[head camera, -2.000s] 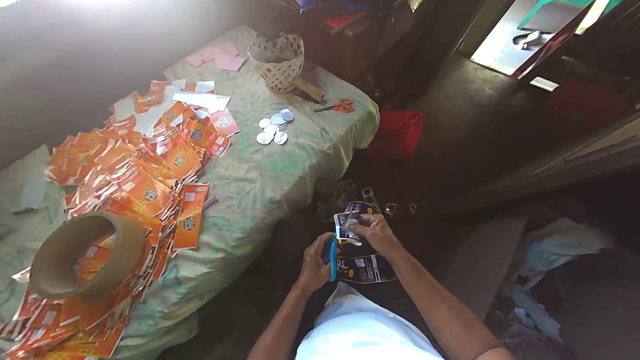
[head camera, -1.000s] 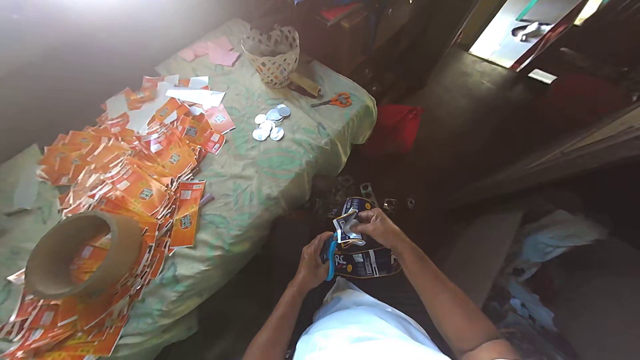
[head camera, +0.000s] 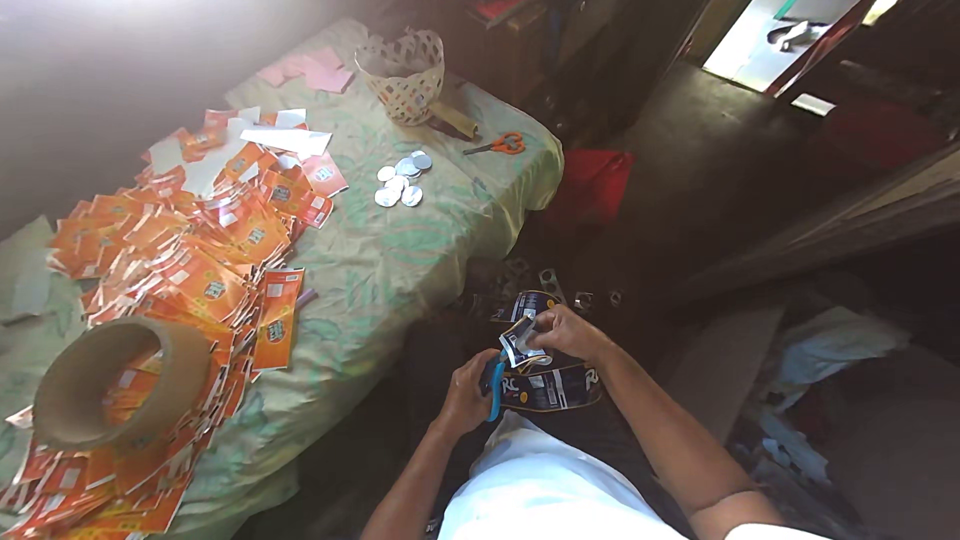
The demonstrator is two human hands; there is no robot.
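Observation:
My left hand (head camera: pixel 471 394) is closed around the blue handles of a pair of scissors (head camera: pixel 494 388), whose blades point up toward a dark printed wrapper piece (head camera: pixel 519 343). That piece, with a silvery side showing, is pinched in the fingers of my right hand (head camera: pixel 568 334). The blades are mostly hidden at the piece's edge, so I cannot tell whether they touch it. Below my hands, on my lap, lies a dark printed wrapper sheet (head camera: pixel 555 388); another dark printed piece (head camera: pixel 529 304) is just beyond my right hand.
At left a cloth-covered table (head camera: pixel 360 292) bears heaped orange wrappers (head camera: pixel 214 289), a brown cardboard ring (head camera: pixel 120 382), round silvery discs (head camera: pixel 412 196), orange-handled scissors (head camera: pixel 506 143), a woven basket (head camera: pixel 405 86) and pink paper (head camera: pixel 315 69). Scraps with round holes (head camera: pixel 550 285) lie on the dark floor.
The wrapper piece in my right hand has turned and bent, showing more of its silvery side than two seconds ago. My left hand keeps its hold on the blue-handled scissors.

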